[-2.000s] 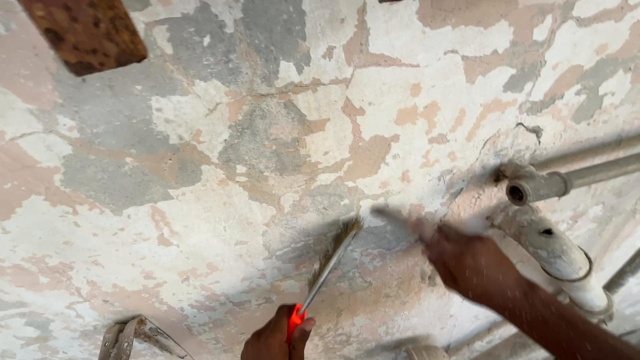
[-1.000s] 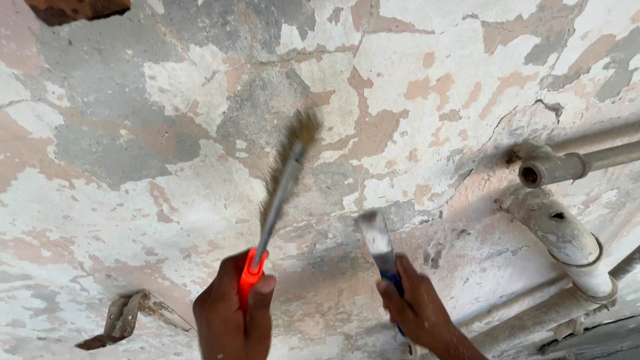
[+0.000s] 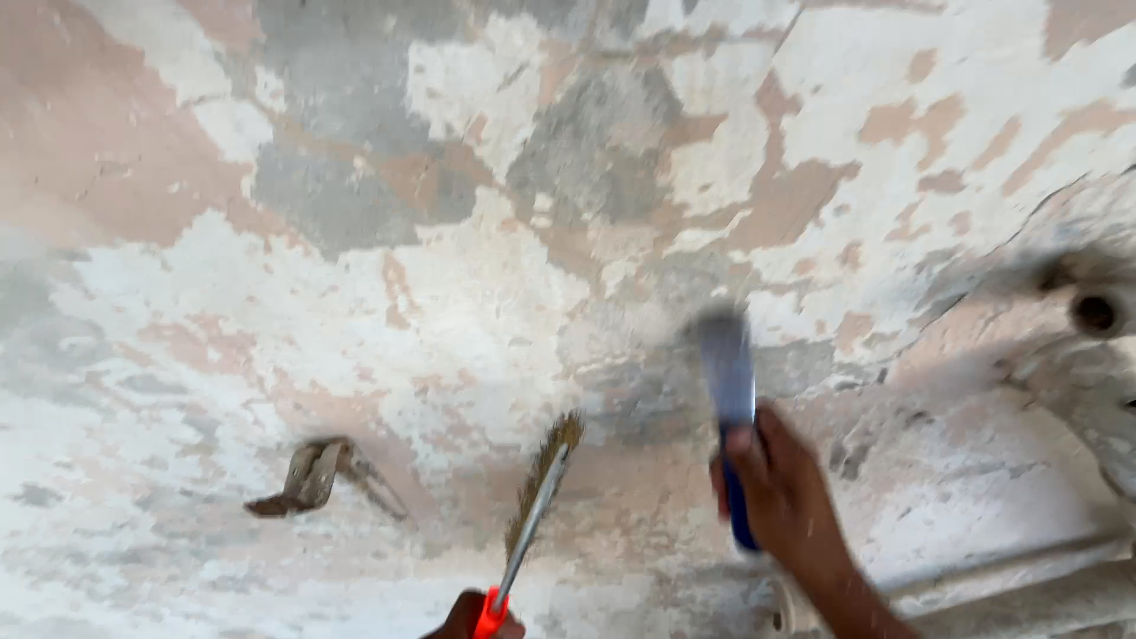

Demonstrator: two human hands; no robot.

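Observation:
At the bottom edge my left hand (image 3: pixel 466 617) grips the orange handle of a wire brush (image 3: pixel 541 493), whose brass-coloured bristles angle up along the wall. To its right, my right hand (image 3: pixel 781 497) is closed around the blue handle of a putty knife (image 3: pixel 729 373), its metal blade pointing up and blurred. The blade tip lies over a grey patch of the wall; whether it touches cannot be told. Behind both tools is a wall (image 3: pixel 497 293) with patchy white, pinkish and grey layers.
A rusty metal bracket (image 3: pixel 315 475) juts out at lower left. An open pipe end (image 3: pixel 1096 312) and a thick pipe (image 3: pixel 1092 399) stand at the right edge. Another pipe (image 3: pixel 1029 595) runs along the lower right. A crack crosses the wall at upper right.
Since a second ago the wire brush and my left hand have moved down in view, toward the bottom edge. My right hand still holds the putty knife. The view has shifted somewhat.

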